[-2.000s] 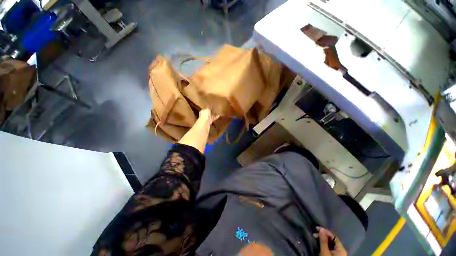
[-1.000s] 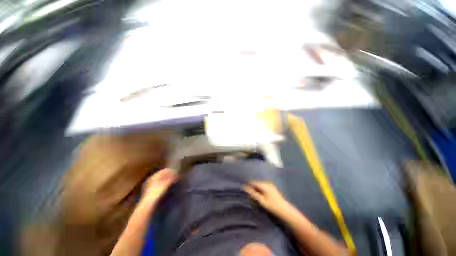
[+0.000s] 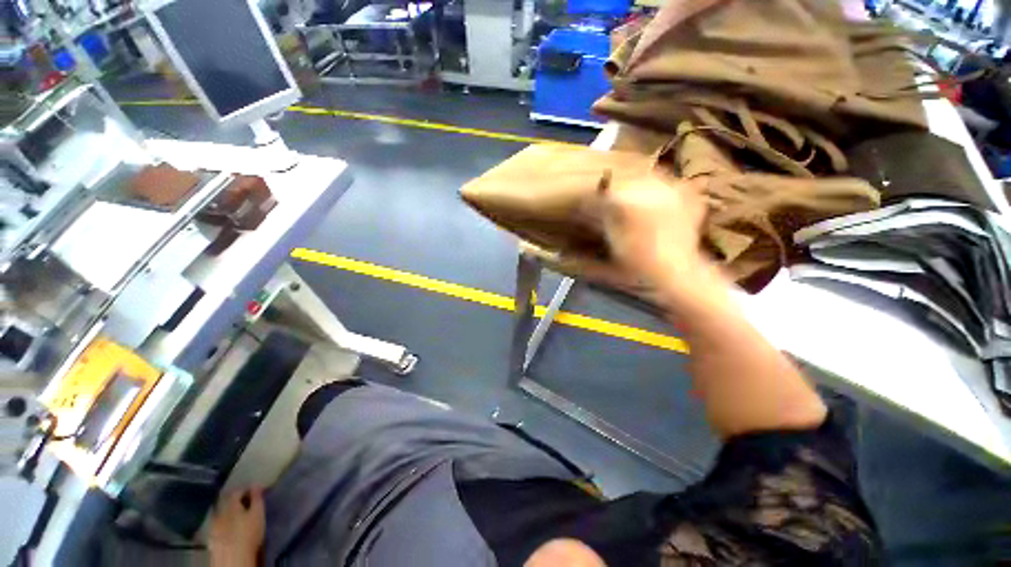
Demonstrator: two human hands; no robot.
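Note:
My right hand [image 3: 656,227] is blurred and gripping a tan bag body [image 3: 538,183] on the right side table. A small dark thing, possibly snips, shows by its fingers. The bag's near end juts past the table's left edge. My left hand [image 3: 236,523] is low at the left beside my apron, partly cut off by the bottom edge; I see nothing in it, but its finger pose is unclear. The yellow-orange clamp frame [image 3: 102,388] is on the sewing machine at the left.
More brown bags [image 3: 765,66] with straps are heaped on the side table [image 3: 904,360], beside grey and white layered pieces [image 3: 920,260]. The machine table [image 3: 290,194] holds brown patches [image 3: 164,186]. A screen [image 3: 222,50] stands behind it. Metal table legs are between the two tables.
The view has swung from the bag heap on the left, past the machine, to the right side table. My left hand has left the heap; my right hand has moved from my lap to a bag.

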